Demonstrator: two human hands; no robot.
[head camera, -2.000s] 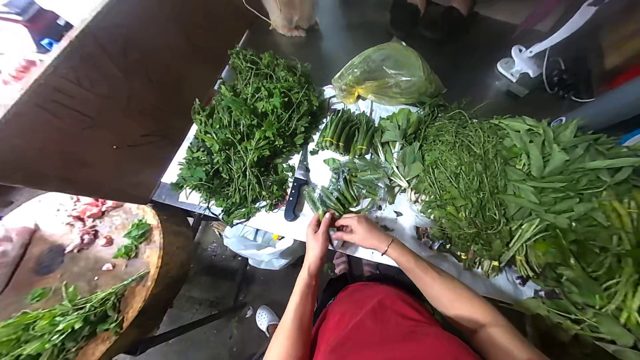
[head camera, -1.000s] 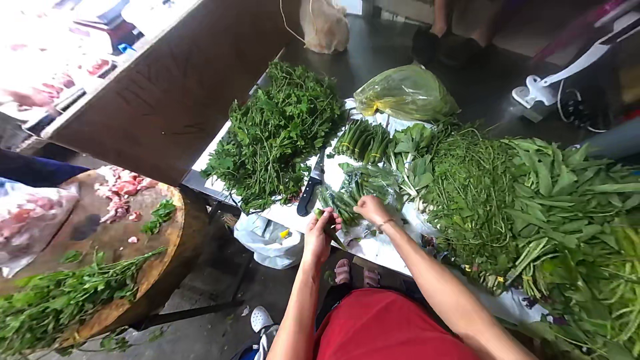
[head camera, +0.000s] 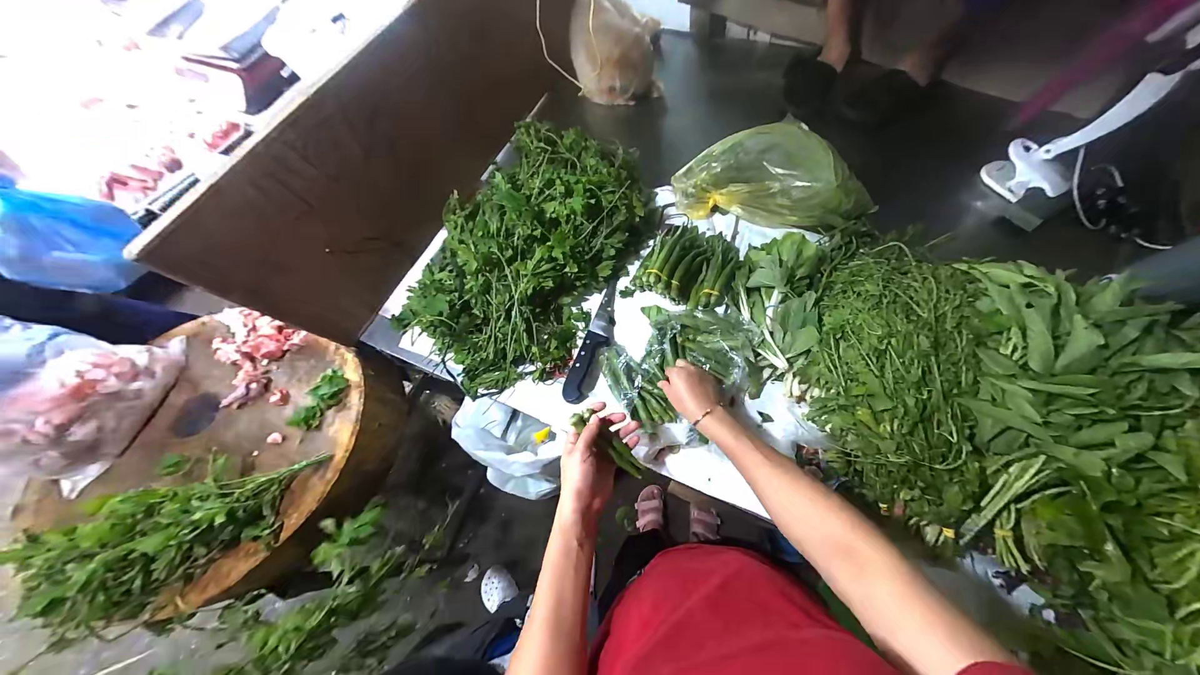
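Note:
My left hand (head camera: 592, 457), palm up at the near table edge, holds a few green pods (head camera: 617, 452), probably okra. My right hand (head camera: 692, 386) reaches onto a clear plastic bag of green pods (head camera: 708, 337); its fingertips are among them, and whether they grip any is hidden. A black-handled knife (head camera: 589, 354) lies left of the bag, blade pointing away. Behind the bag sit bundles of green pods (head camera: 689, 267) tied with yellow bands. Leafy greens with pale stems (head camera: 783, 291) lie to the right of these bundles.
A large heap of leafy herbs (head camera: 539, 253) lies left; more greens (head camera: 900, 366) cover the right. A yellow-green plastic bag (head camera: 773, 178) stands behind. A white plastic bag (head camera: 506, 445) hangs below the table edge. A round chopping block (head camera: 323, 469) with meat and herbs stands at the left.
My hands were close together over the near table edge; now they are apart. The right has moved forward onto the bag of pods, while the left stays near the edge.

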